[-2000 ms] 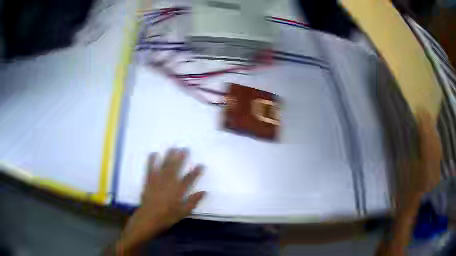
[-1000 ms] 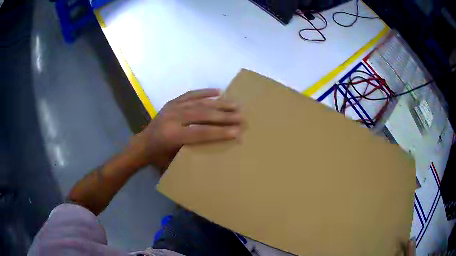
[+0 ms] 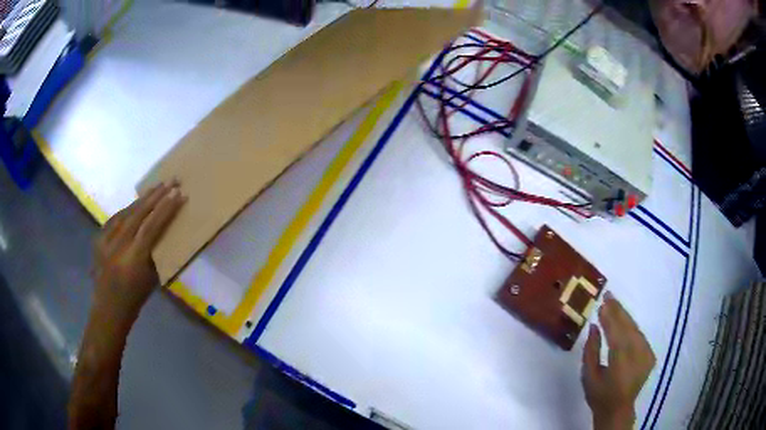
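A plain tan cardboard sheet [image 3: 277,117] slants across the left part of the white bench, over the yellow tape. My left hand [image 3: 134,239] grips its near left edge, fingers on top, thumb hidden. My right hand [image 3: 619,361] is at the right edge of the reddish-brown test fixture [image 3: 542,281], thumb and fingers apart, with nothing seen in it. The fixture has a pale U-shaped nest [image 3: 579,300] on its right part. Whether my fingertips touch the fixture is unclear.
Red and black test leads [image 3: 470,176] run from the fixture toward the pale tester [image 3: 588,126], which has a small clear box [image 3: 601,69] on top. A tray stack [image 3: 739,361] stands at the right edge. A person's head [image 3: 701,25] shows beyond the tester.
The cardboard has moved from close in front of me to the left part of the bench, with my left hand still on it. My right hand, barely visible before, is now by the fixture.
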